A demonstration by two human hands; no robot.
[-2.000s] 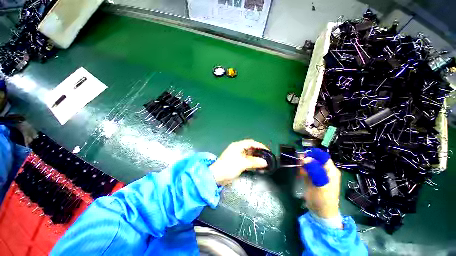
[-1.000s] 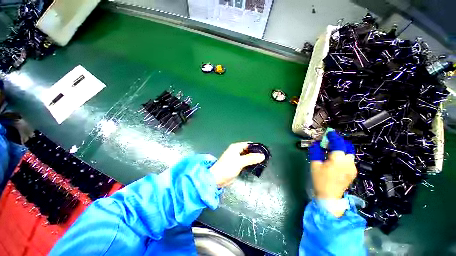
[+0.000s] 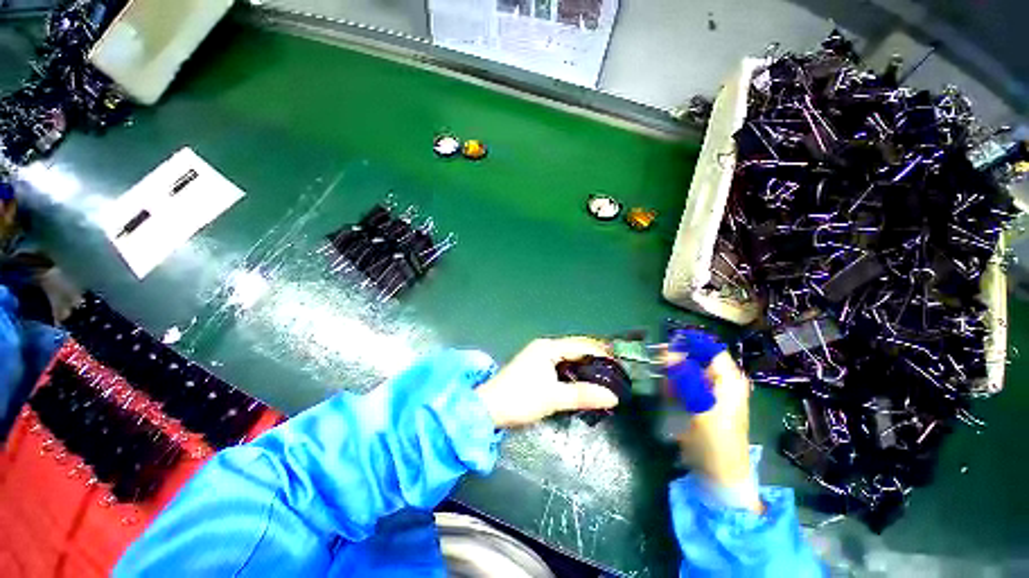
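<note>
My left hand (image 3: 547, 382) is shut on a small bunch of black binder clips (image 3: 596, 382) just above the green bench. My right hand (image 3: 711, 401), with blue wraps on its fingers, holds a blurred clip (image 3: 641, 351) that looks greenish, its silver wire end between the fingertips. This clip is beside the bunch in my left hand; whether they touch is unclear. A large heap of black and silver clips (image 3: 869, 226) fills and spills from an off-white bin (image 3: 702, 203) at right. A small group of clips (image 3: 387, 251) lies mid-bench.
Two folding magnifiers (image 3: 448, 146) (image 3: 641, 218) lie on the green bench. A white card (image 3: 169, 220) with two dark bars lies at left. Another off-white bin (image 3: 152, 45) is at far left. A red tray (image 3: 56, 508) with clip rows is at lower left, near a person's blue sleeve.
My right hand has moved left from the heap with a greenish clip, towards my left hand. The two magnifiers have shifted left along the bench. My left hand still holds the bunch.
</note>
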